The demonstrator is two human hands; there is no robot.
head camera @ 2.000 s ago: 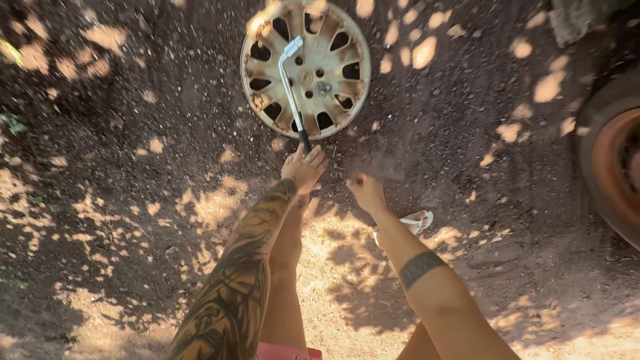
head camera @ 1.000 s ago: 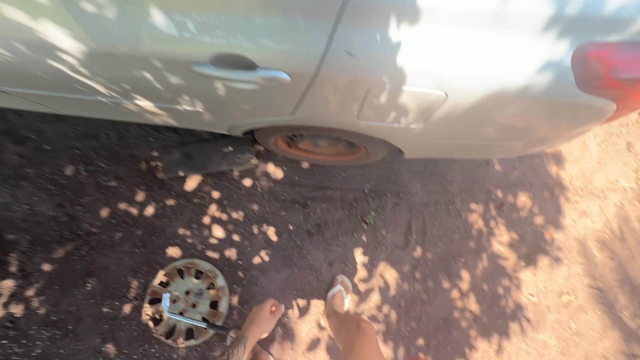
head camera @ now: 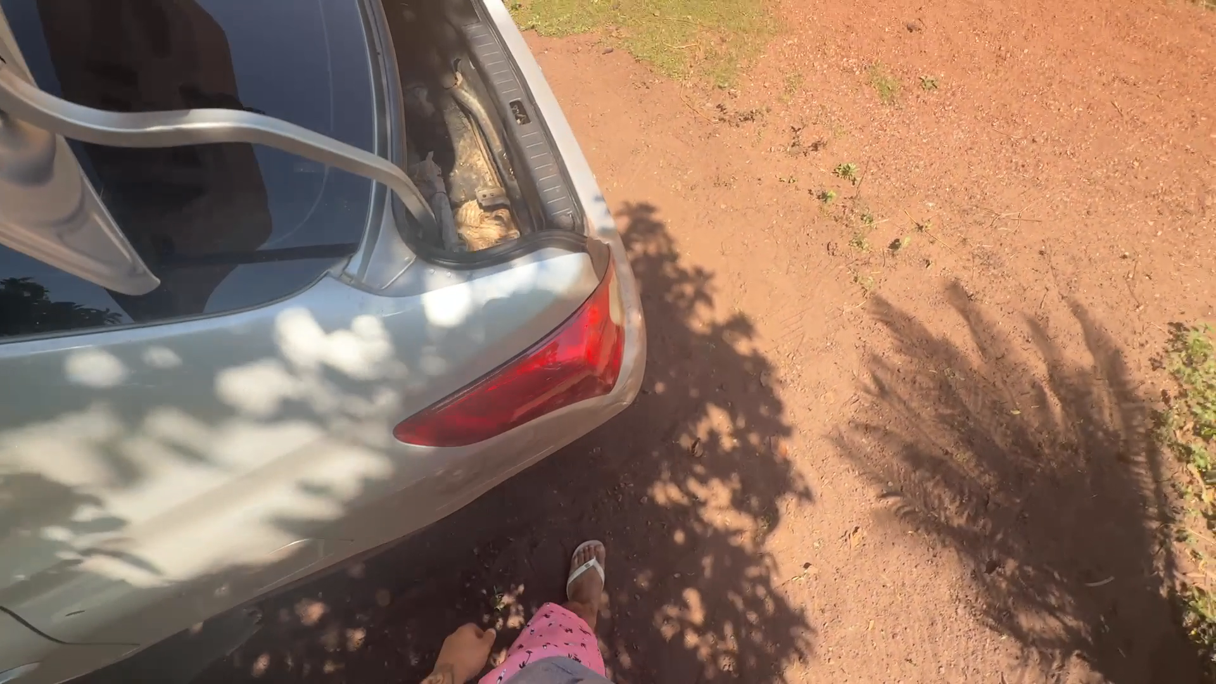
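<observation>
My left hand (head camera: 465, 651) hangs low at the bottom edge, beside pink patterned shorts (head camera: 556, 638). Its fingers are curled in, and nothing shows in them; a tattoo is partly visible at the wrist. My right hand is out of view. Above and to the left stands the silver car (head camera: 313, 418), with a red tail light (head camera: 532, 375) at its rear corner. Its trunk (head camera: 475, 180) is open, and a crumpled tan item (head camera: 484, 225) and other items lie inside. The trunk lid's curved metal hinge arm (head camera: 237, 126) crosses over the dark rear window (head camera: 190, 190).
My foot in a white flip-flop (head camera: 587, 570) is on the dirt by the car's rear side. Reddish ground (head camera: 760, 266) with tree shadows extends to the right. Low green plants (head camera: 1199, 418) grow at the right edge, and grass (head camera: 665, 33) at the top.
The view has moved to the car's rear corner and open trunk. My left hand was at the wrench's handle by the wheel cover in the oldest frame; wrench and cover are now out of view.
</observation>
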